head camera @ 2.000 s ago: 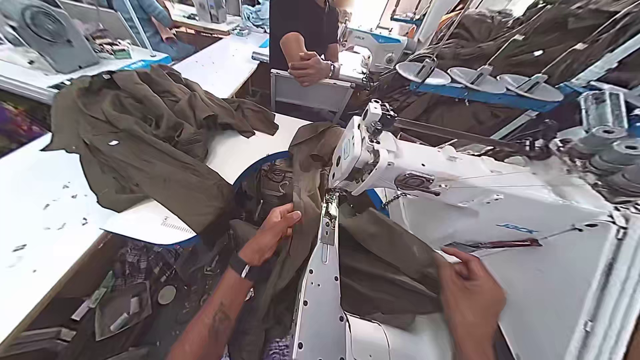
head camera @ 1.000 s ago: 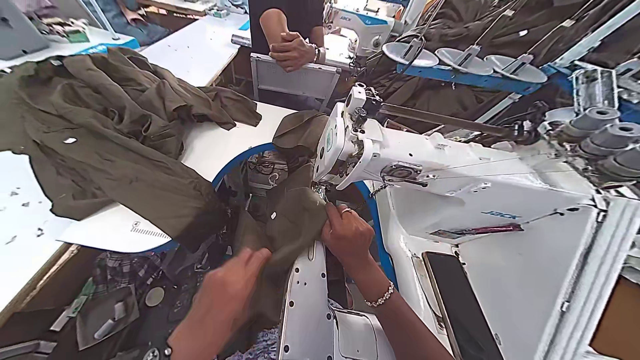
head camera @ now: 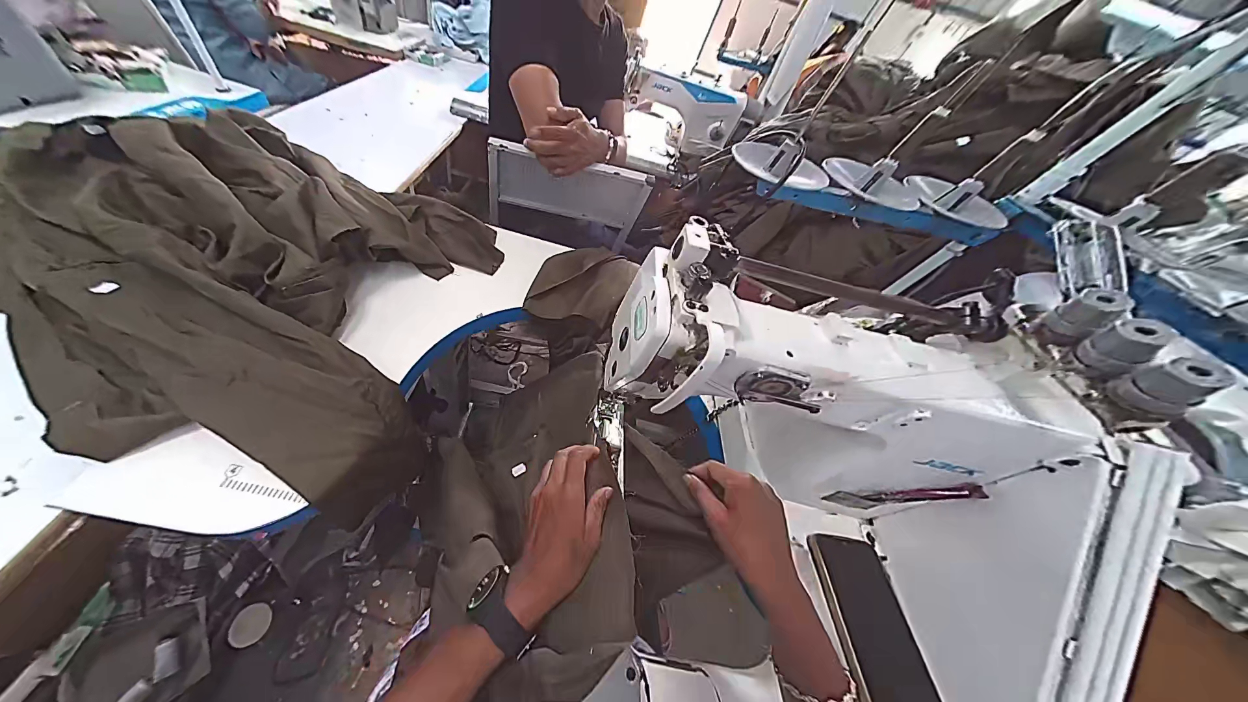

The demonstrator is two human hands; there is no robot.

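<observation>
An olive-brown cloth garment [head camera: 546,419] lies along the narrow arm of a white industrial sewing machine [head camera: 838,361], under its needle and presser foot [head camera: 609,419]. My left hand [head camera: 564,522], with a dark watch on the wrist, rests on the cloth just left of the foot, fingers fairly flat. To the right of the arm, my right hand [head camera: 741,517] pinches the edge of the cloth between thumb and fingers. A small white tag [head camera: 518,470] sits on the cloth beside my left hand.
More olive-brown garments [head camera: 195,292] are heaped on the white table at left. A smartphone [head camera: 873,624] lies right of my right hand. Thread cones [head camera: 1131,341] stand on the right. Ahead, a co-worker's clasped hands [head camera: 570,141] rest over a chair back [head camera: 570,190].
My right hand has moved from beside the needle to the cloth on the right of the arm. My left hand has come up close to the presser foot.
</observation>
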